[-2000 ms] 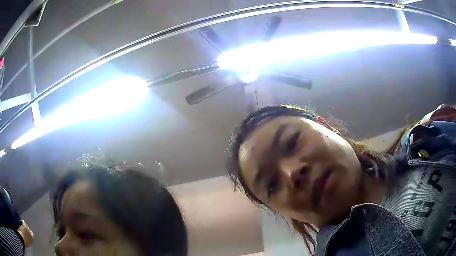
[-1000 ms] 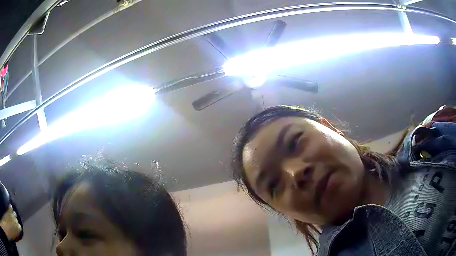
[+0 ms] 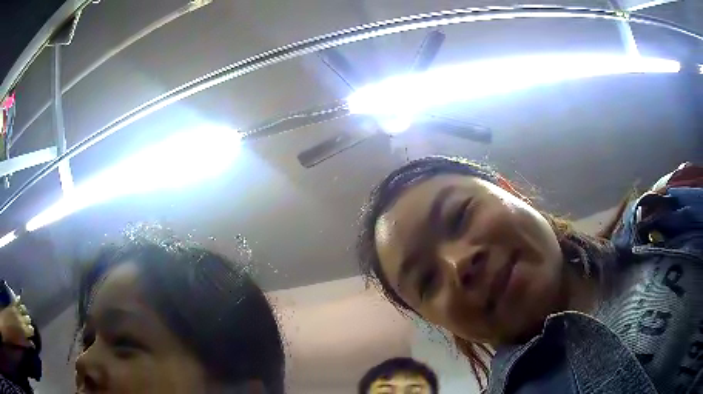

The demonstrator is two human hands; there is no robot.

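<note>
Neither of my hands is in the picture, and no work item shows. The camera looks up toward the ceiling. Nearest in front is a person (image 3: 470, 254) at the right, leaning over the camera, in a dark denim jacket (image 3: 574, 358) over a grey top with dark letters. A second person (image 3: 185, 315) with dark hair is at the lower left, turned to the left and cut off by the bottom edge.
Bright strip lights (image 3: 509, 81) and a ceiling fan (image 3: 331, 148) are overhead. A metal rail (image 3: 285, 58) curves across the top. A third person's head (image 3: 398, 377) shows at the bottom middle. A hand (image 3: 17, 323) is at the left edge.
A third person's head has come into view at the bottom middle. The person at the lower left has shifted slightly left and up. The ceiling view has shifted slightly right since the first frame.
</note>
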